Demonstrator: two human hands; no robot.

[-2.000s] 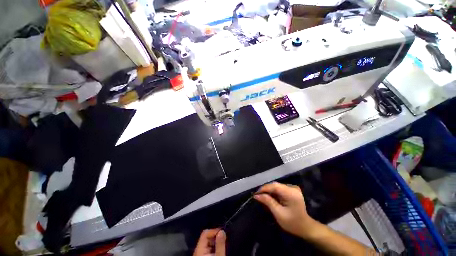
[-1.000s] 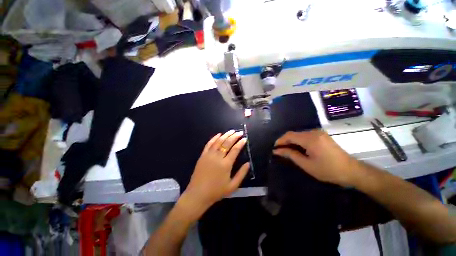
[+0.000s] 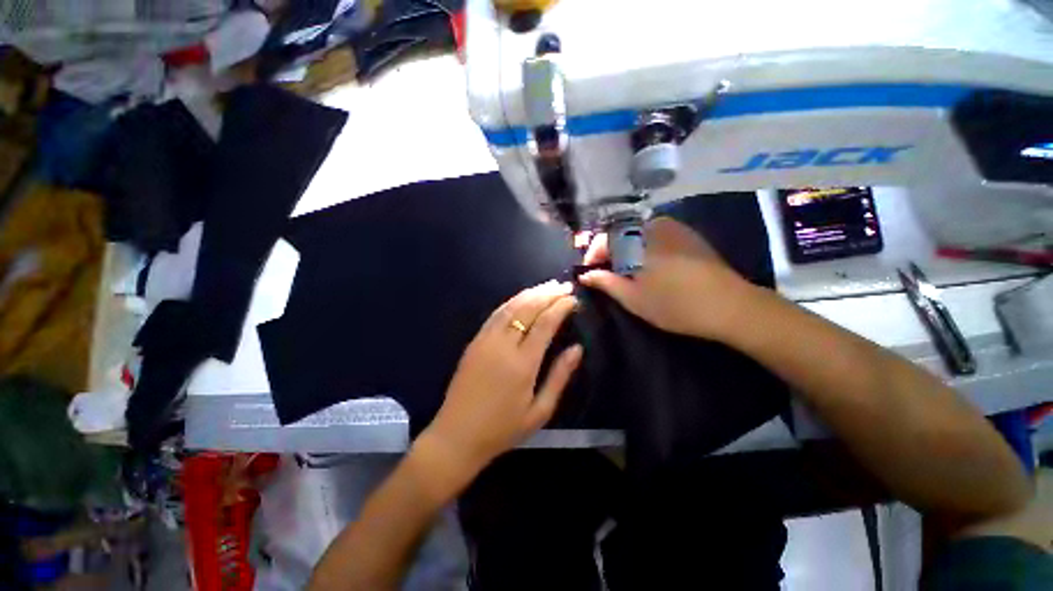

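A large black garment panel lies on the machine table under the needle area of the white sewing machine. My left hand, with a ring, lies on the panel just left of and in front of the presser foot, fingers spread. My right hand is at the presser foot, its fingertips pinching the top of a smaller black piece that hangs over the panel towards the table's front edge. The pale-edged strip on the panel is hidden by my hands and this piece.
A lit smartphone lies under the machine arm. Thread snips and a red stick are to the right. Black cut pieces hang at the left table edge. A red basket is below left.
My right hand has moved up and left to the presser foot, bringing the small black piece with it over the pale strip line. My left hand stays on the panel. The view has shifted slightly.
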